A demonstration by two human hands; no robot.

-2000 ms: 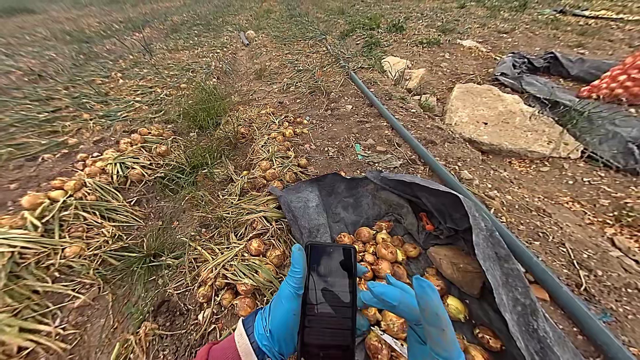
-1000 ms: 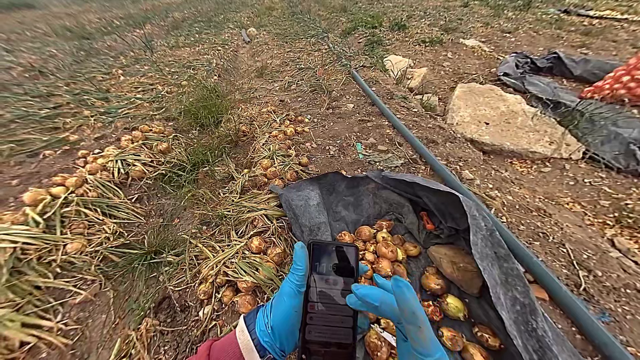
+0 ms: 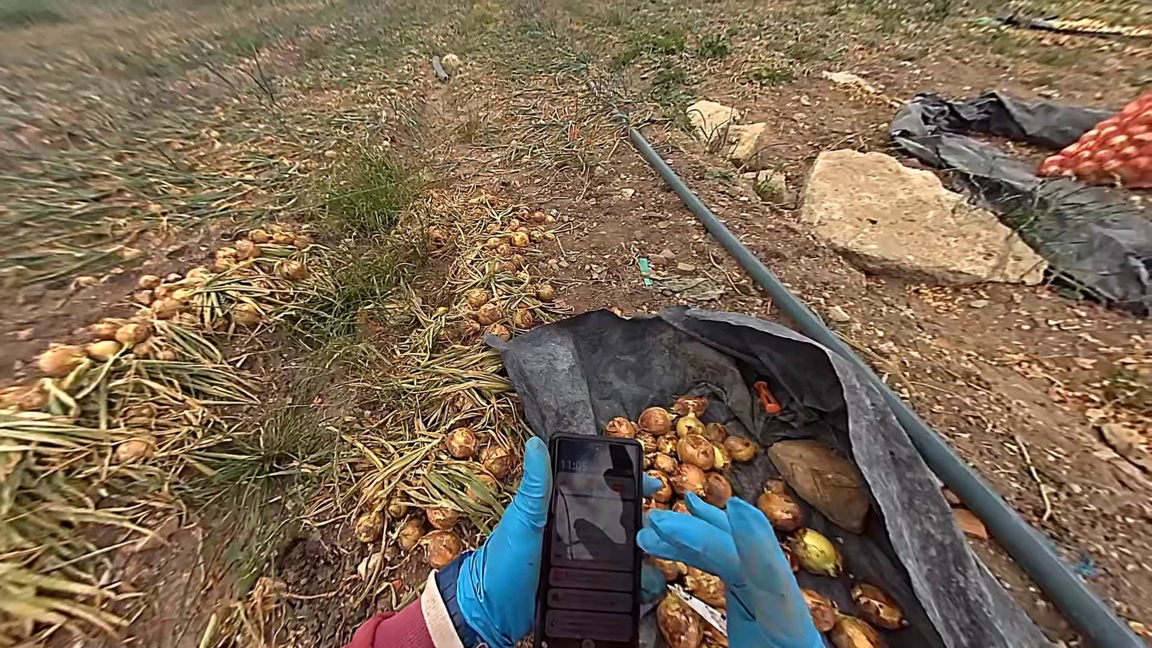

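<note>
My left hand (image 3: 507, 562), in a blue glove, holds a black smartphone (image 3: 591, 540) upright with its lit screen facing me. Just right of the phone is my right hand (image 3: 742, 562), gloved in the same blue, its fingers apart and nothing held in it. Behind and below both hands lies a dark grey fabric sheet (image 3: 666, 355) with loose onions (image 3: 693, 450) on it. Among them are a brown stone (image 3: 821, 483) and a small orange object (image 3: 767, 397). A pale strip, partly hidden by my right hand, lies on the onions.
Rows of pulled onions with dry leaves (image 3: 171, 360) cover the ground at left. A grey-green pipe (image 3: 792, 306) runs diagonally past the sheet's right side. Beyond it are a large pale rock (image 3: 909, 216), a second dark sheet (image 3: 1093, 225) and a red net sack of onions (image 3: 1111, 148).
The fingers of my right hand have shifted beside the phone and now stand a little off its right edge. My left hand has kept hold of the phone.
</note>
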